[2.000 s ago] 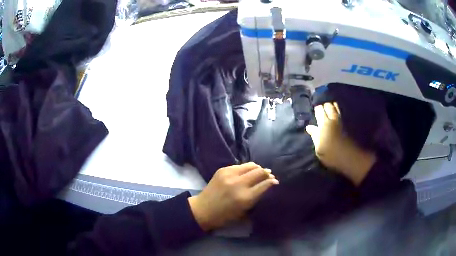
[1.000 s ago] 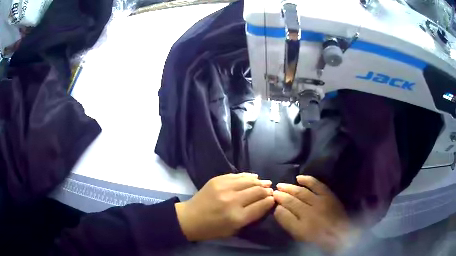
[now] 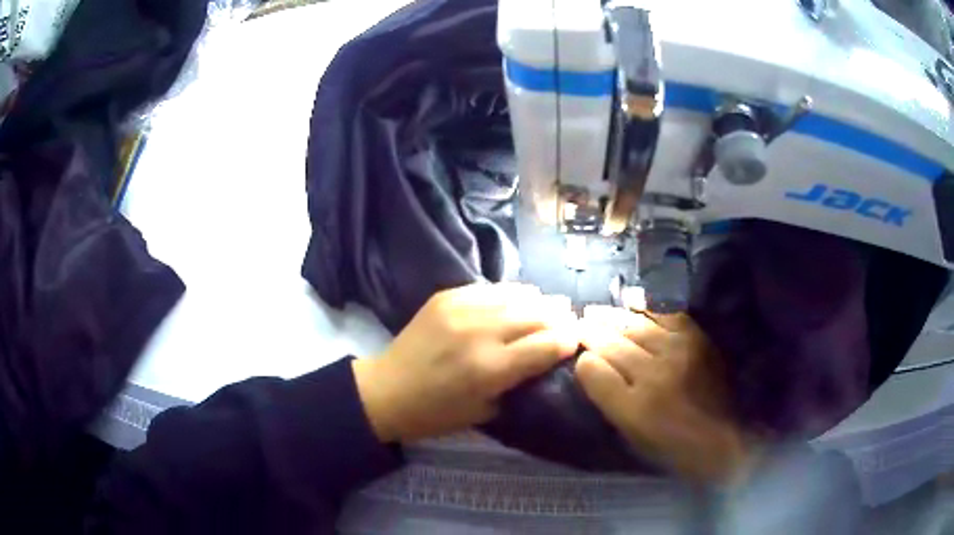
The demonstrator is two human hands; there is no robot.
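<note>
A dark purple-black garment (image 3: 366,209) lies bunched around the needle area, its shiny lining (image 3: 445,199) showing at the left of the machine head. My left hand (image 3: 471,355) and my right hand (image 3: 659,387) press side by side on the cloth just in front of the presser foot (image 3: 581,251), fingertips almost touching. Both hold the folded cloth under their fingers. The needle tip and the seam are lost in the lamp glow and behind my fingers. The white sewing machine (image 3: 774,157) has a blue stripe and "JACK" lettering.
Another dark garment piece (image 3: 73,261) hangs over the left of the white table (image 3: 230,230). A printed ruler strip (image 3: 502,493) runs along the front edge. The thread tension dial (image 3: 741,155) sits on the head. Clear plastic is at the upper left.
My right hand has come from beside the needle to next to my left hand. Both hands have since moved up towards the presser foot with the cloth. The view has shifted.
</note>
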